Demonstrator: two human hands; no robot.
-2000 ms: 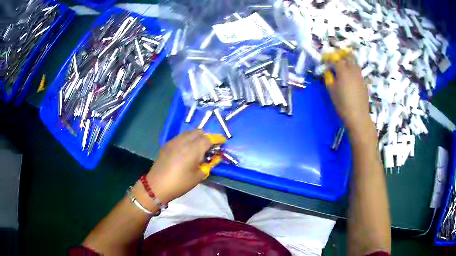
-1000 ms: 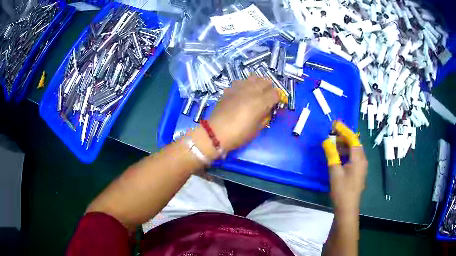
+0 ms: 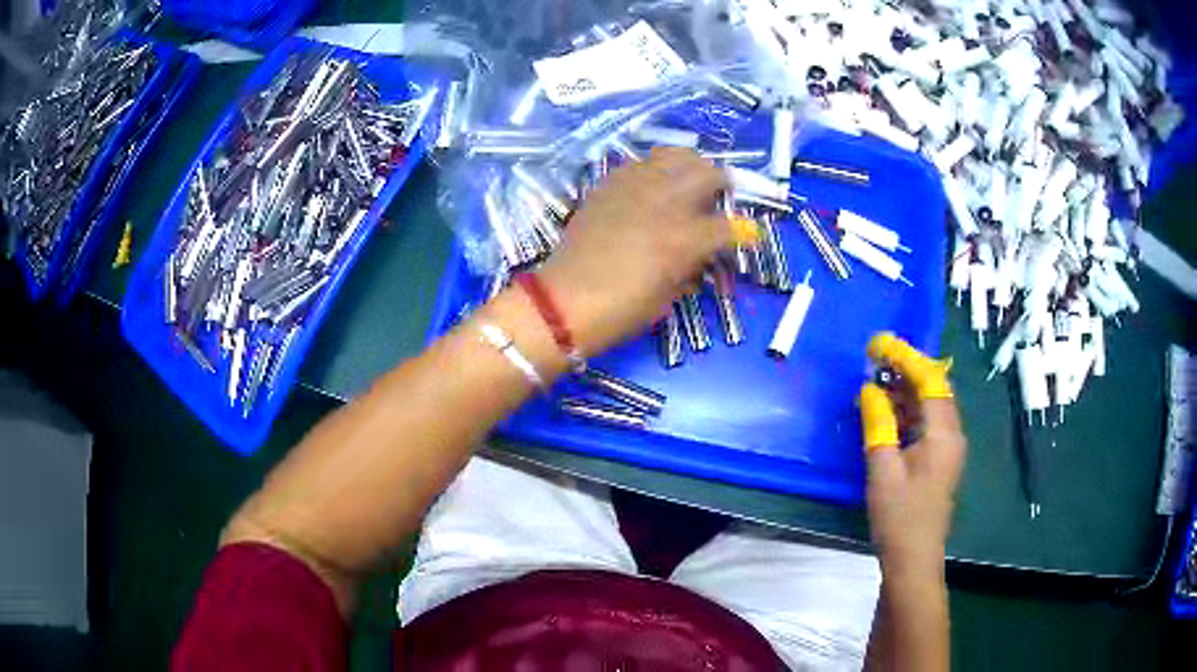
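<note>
My left hand (image 3: 656, 236), with a yellow finger cot, is over the silver metal tubes (image 3: 729, 315) at the mouth of the clear plastic bag (image 3: 492, 171). Its fingertips point down and are partly hidden and blurred, so what they hold cannot be told. My right hand (image 3: 912, 427) is at the work tray's right edge, yellow-cotted thumb and finger closed around a small part with a dark round end (image 3: 886, 377); the rest of it is hidden. White cylinders (image 3: 792, 320) with thin leads lie in the blue work tray (image 3: 788, 440). Loose tubes lie near its front left.
A large heap of white cylinders (image 3: 1037, 171) covers the bench at right. A blue tray (image 3: 236, 427) full of silver pieces stands at left, with more filled trays beyond. A dark thin rod (image 3: 1030, 453) lies right of the work tray. A yellow cot (image 3: 124, 246) lies between the left trays.
My right hand came from the white heap to the tray's right edge; white cylinders now lie in the tray. My left hand moved from the front edge up to the tubes. More tubes lie spread out.
</note>
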